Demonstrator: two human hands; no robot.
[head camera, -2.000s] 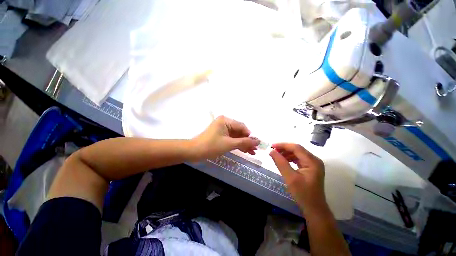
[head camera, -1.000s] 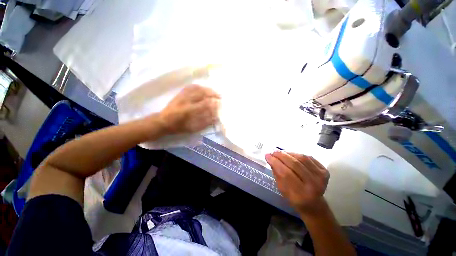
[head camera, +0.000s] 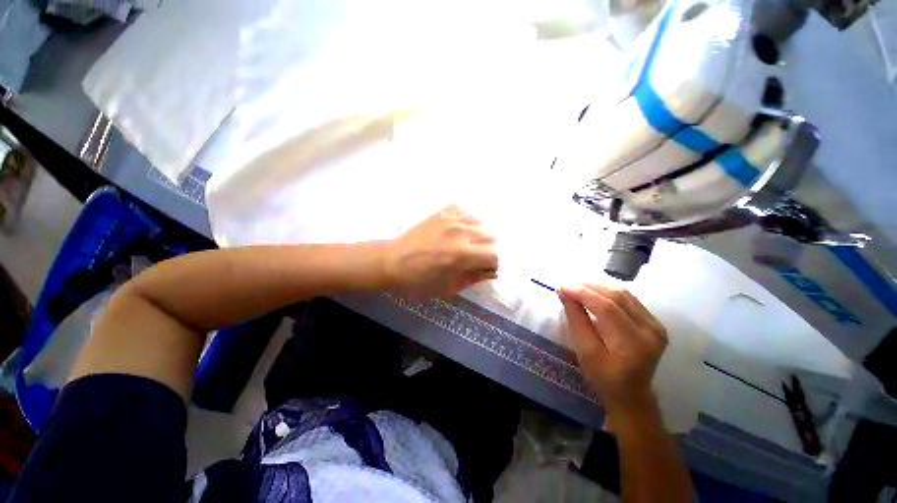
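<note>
White cloth (head camera: 325, 187) lies over the table, strongly overexposed, so its edges are hard to see. My left hand (head camera: 448, 253) is curled with its fingers on the cloth near the table's front edge. My right hand (head camera: 615, 334) is to its right, with thumb and forefinger pinched at the end of a thin dark line or slim tool (head camera: 544, 285); I cannot tell which. The sewing machine head (head camera: 688, 118), white with a blue stripe, stands above and right. A dark grey cylinder (head camera: 629, 255) hangs under it, just above my right hand.
Dark thread snips (head camera: 802, 413) lie at the table's right. A grey ruled strip (head camera: 472, 339) runs along the front edge. A blue basket (head camera: 79, 265) holding pale cloth is at the left. Metal bars (head camera: 96, 139) sit on the left edge. Grey-blue cloth (head camera: 22, 39) lies far left.
My left hand has moved right along the cloth, closer to my right hand. My right hand has shifted slightly right. The view has shifted a little.
</note>
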